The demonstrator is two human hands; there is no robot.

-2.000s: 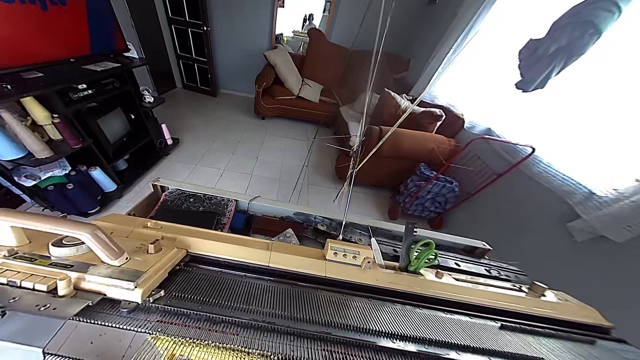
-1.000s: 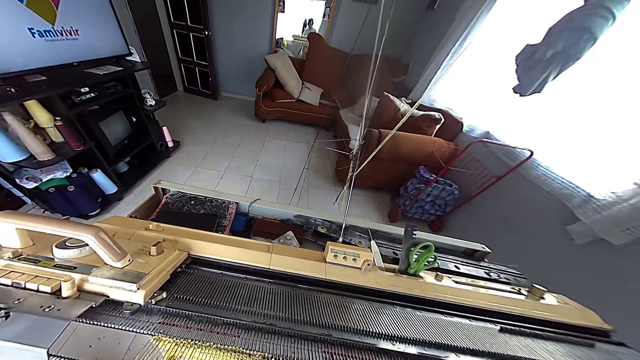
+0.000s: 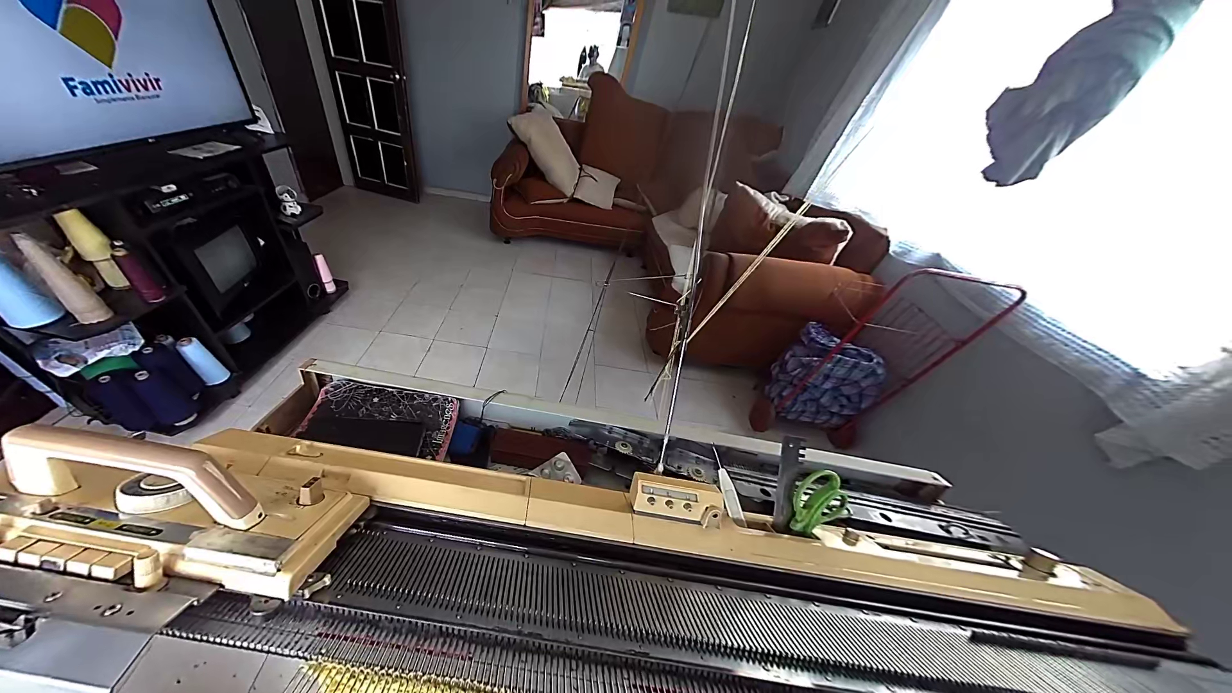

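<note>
Neither my left hand nor my right hand shows. Across the bottom of the head view lies a flatbed knitting machine, its metal needle bed (image 3: 597,587) running left to right. The machine's carriage (image 3: 279,549), with a beige handle (image 3: 144,457), sits at the left end of the bed. Yellow knitting (image 3: 385,679) shows at the bottom edge. On the beige rear rail stand a row counter (image 3: 677,496) and a coiled green cord (image 3: 818,501). Behind the counter rises the yarn mast (image 3: 674,395), with thin wires and strands at its top.
A tray (image 3: 385,371) behind the machine holds a patterned box and small parts. Farther off are a black shelf unit (image 3: 279,231) with yarn cones (image 3: 63,279), a television (image 3: 125,77), brown sofas (image 3: 568,217), and a red folding cart (image 3: 938,361) by the curtained window. Grey cloth (image 3: 1068,96) hangs upper right.
The television picture has turned from red and blue to a white screen with a coloured logo. The carriage and the machine stay where they were.
</note>
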